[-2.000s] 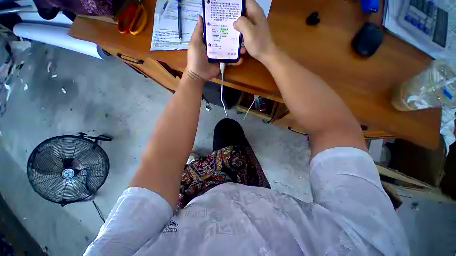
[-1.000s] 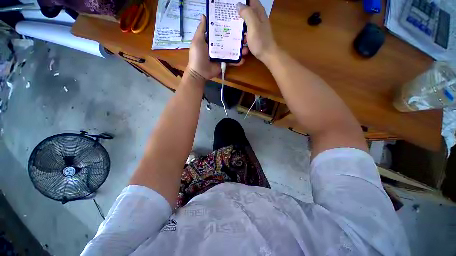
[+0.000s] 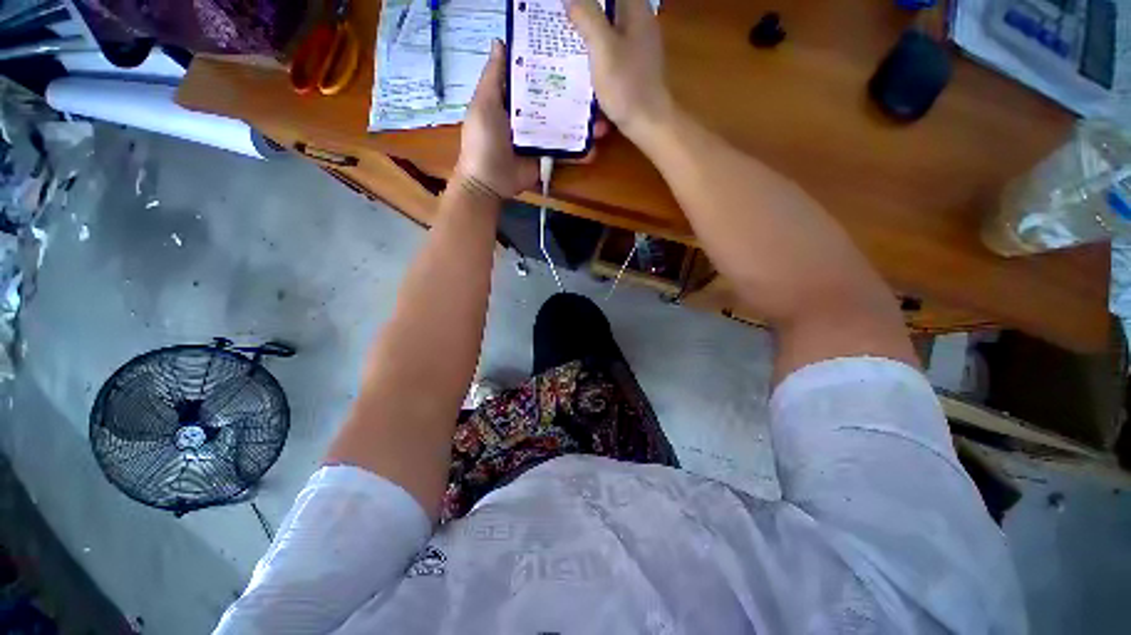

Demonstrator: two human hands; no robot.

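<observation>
A smartphone [image 3: 548,93] with a lit screen of text is held upright at the top of the picture, over the desk's front edge; its upper end is cut off. My left hand [image 3: 492,143] grips it from the left and below, with fingers behind it. My right hand [image 3: 624,68] is at its right side, thumb over the upper screen; its fingers are partly cut off, so I cannot tell whether it also grips the phone. A white charging cable [image 3: 543,223] hangs from the phone's lower end.
The orange-brown desk [image 3: 794,161] holds papers [image 3: 403,75], a pen [image 3: 437,50], orange-handled scissors [image 3: 325,56], a black mouse [image 3: 912,77], a calculator [image 3: 1054,27] and a clear plastic container [image 3: 1060,192]. A black fan [image 3: 190,428] stands on the floor at left.
My right thumb has moved up the screen, and my right hand sits slightly higher and further left. The fan and desk items have shifted slightly in view.
</observation>
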